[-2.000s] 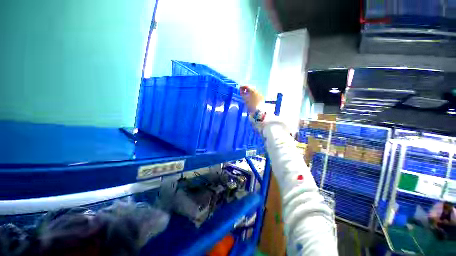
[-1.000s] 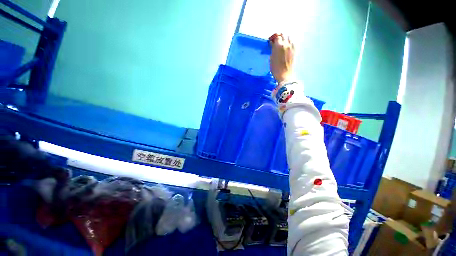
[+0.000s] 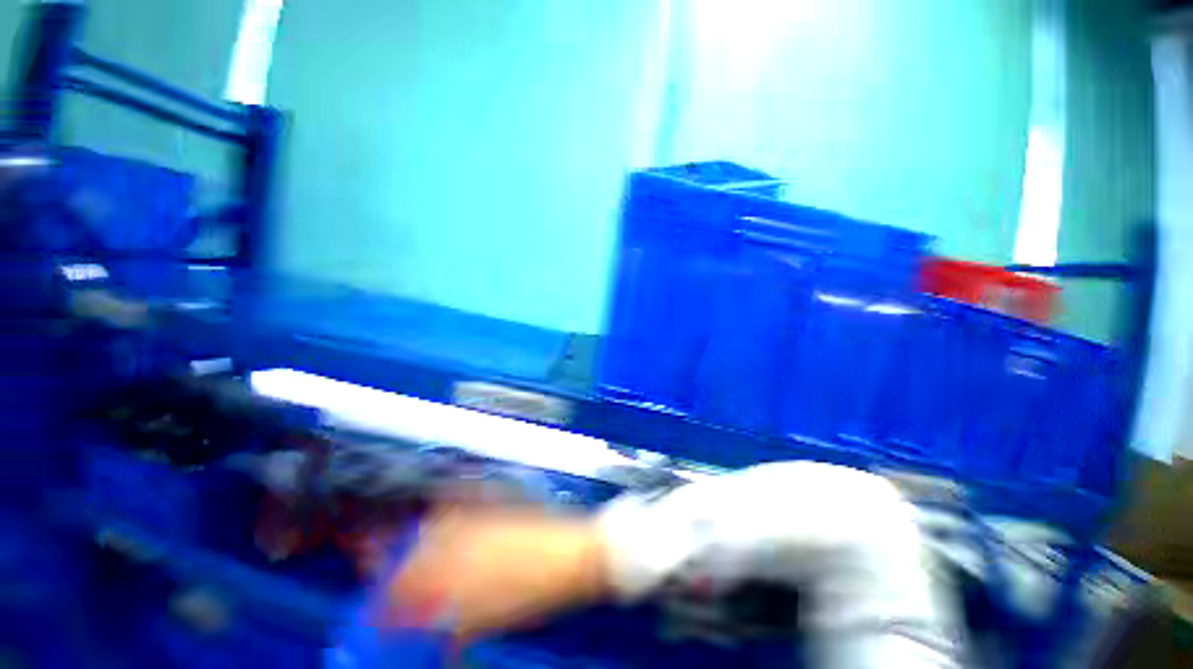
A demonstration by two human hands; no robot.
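My right hand (image 3: pixel 504 569) is low in the picture, left of the middle, and strongly blurred. Its fingers are closed on a bright blue thing (image 3: pixel 393 640), which looks like a blue tray and is mostly cut off by the bottom edge. The white sleeve reaches in from the lower right. Large blue bins (image 3: pixel 746 314) stand on the rack's upper shelf. The rim of a blue tray or bin (image 3: pixel 720 173) shows above them. My left hand is not in view.
A blue rack beam (image 3: pixel 432 379) runs across, with a white strip under it and bagged goods on the lower shelf, blurred. A red bin (image 3: pixel 988 288) stands behind the blue ones at the right. Rack posts rise at both sides, and cardboard (image 3: pixel 1158 523) is at the right edge.
My right hand has come down from the top of the blue bins to the lower left, with a blue thing in it. The view has shifted, so the bins appear further right.
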